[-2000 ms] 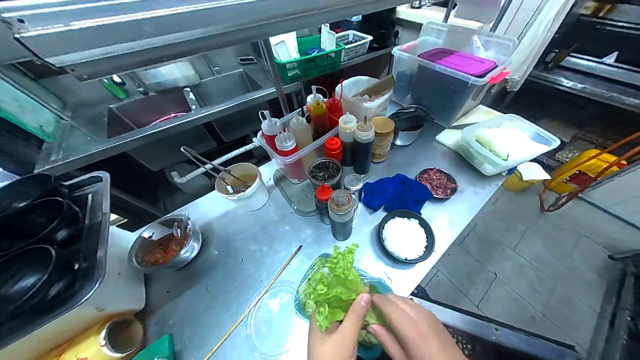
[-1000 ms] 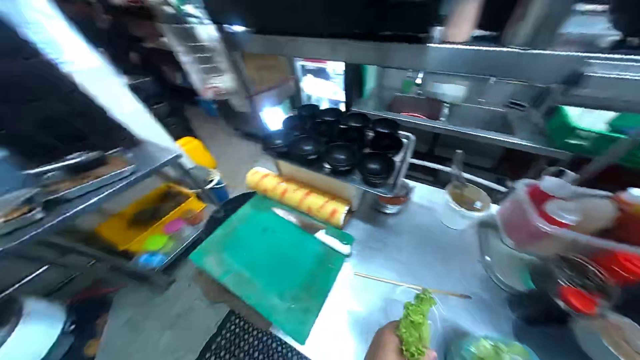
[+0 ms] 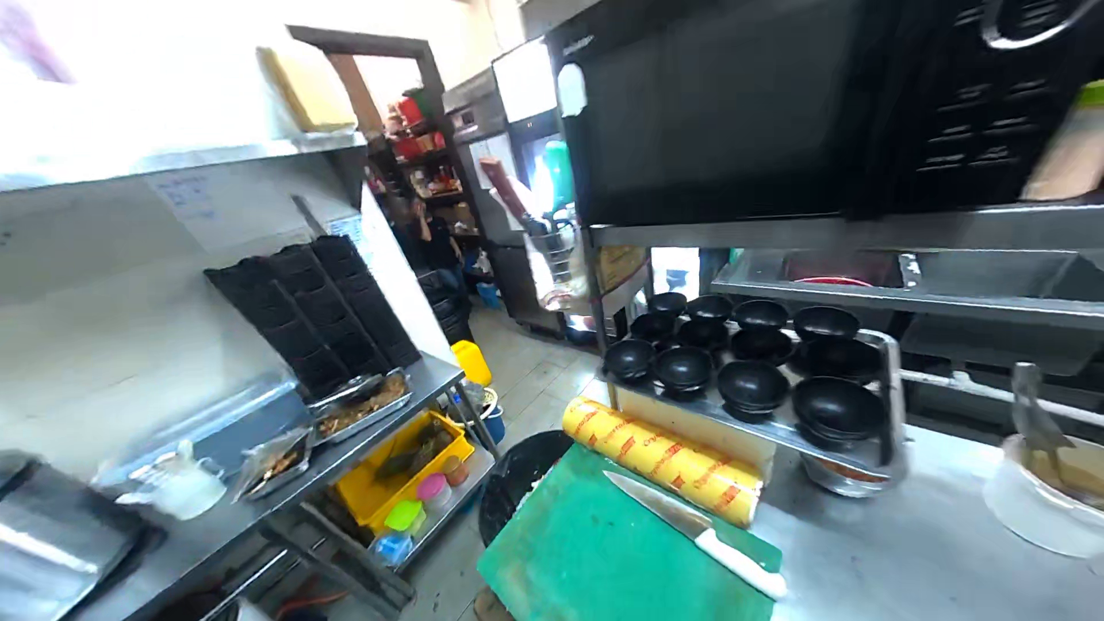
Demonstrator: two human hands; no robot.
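Neither my left hand nor my right hand shows in the head view at this moment. Closest in front lies a green cutting board on the steel counter. A chef's knife with a white handle rests on it, its blade pointing up and left. Along the board's far edge is a roll of yellow film with red print. Behind the roll, a metal tray holds several black bowls. Partly under the tray's right corner sits a metal bowl of reddish food.
A white tub with utensils stands at the right. A black bin is beside the board. Leftward, a steel table bears foil trays of food, above a yellow crate. A microwave sits on the upper shelf. A person stands far back.
The view has swung far to the left and up. The hands, which earlier held green lettuce above the counter, are out of view now.
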